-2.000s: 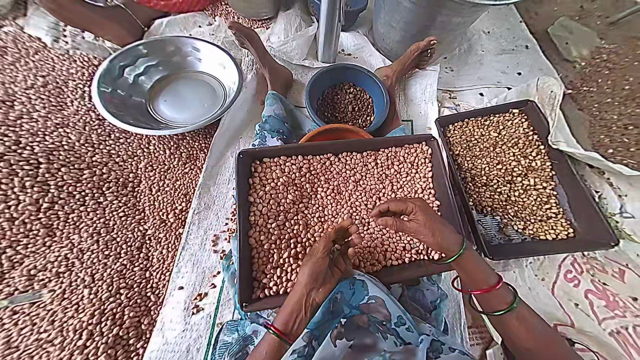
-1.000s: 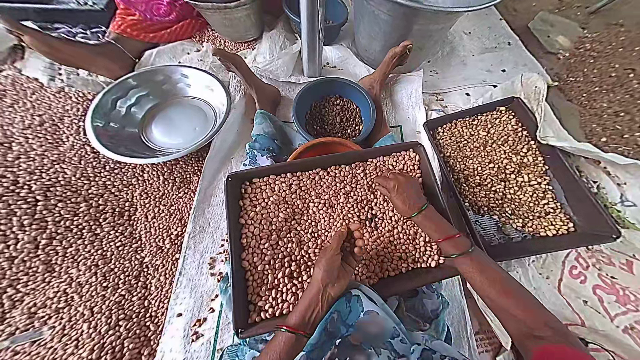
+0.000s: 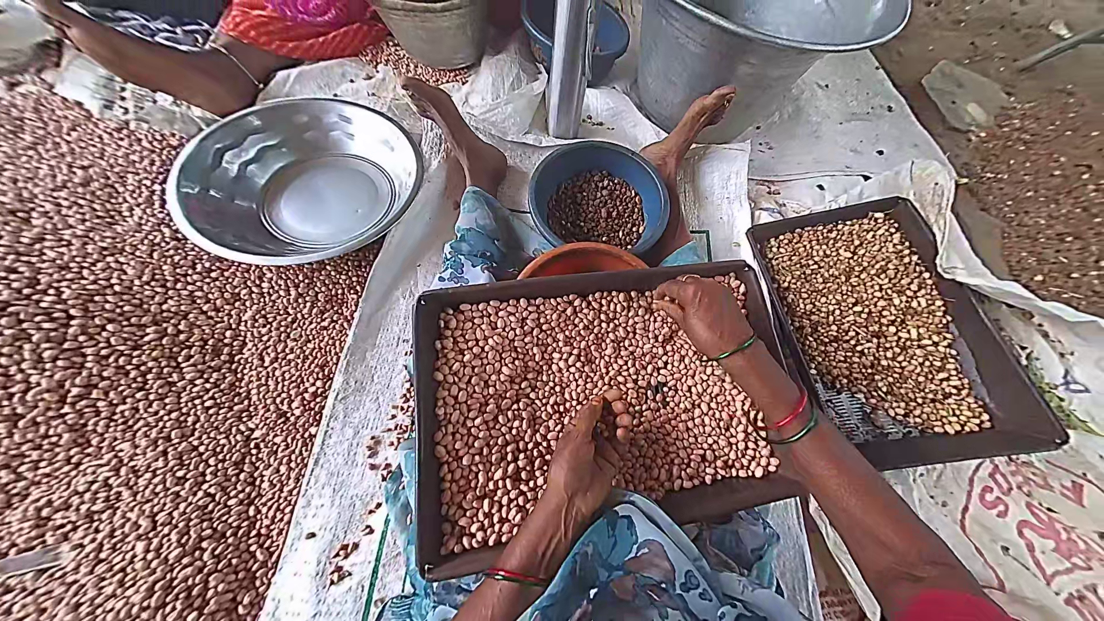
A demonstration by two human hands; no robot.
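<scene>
A dark rectangular tray (image 3: 427,431) of pinkish-brown shelled peanuts (image 3: 509,388) rests on my lap. Over its lower middle is my left hand (image 3: 591,444), fingers curled upward; whether a nut is between them cannot be told. My right hand (image 3: 703,315) reaches to the upper right of the nuts, its fingertips bent down at them; what they pinch is hidden. A small dark piece (image 3: 659,390) lies on the nuts between the hands. Beyond the tray's far edge are an orange bowl (image 3: 582,257), partly hidden, and a blue bowl (image 3: 660,203) holding darker nuts.
A second dark tray (image 3: 1018,414) with yellowish-brown pieces stands at right. At left a steel basin (image 3: 328,198) sits at the edge of a large heap of nuts (image 3: 172,388). A metal pole (image 3: 567,69), a big metal tub (image 3: 724,69) and another person's leg (image 3: 164,69) are farther back.
My right hand has moved away from my left hand, toward the upper right part of the tray. My left hand has stayed over the tray's lower middle.
</scene>
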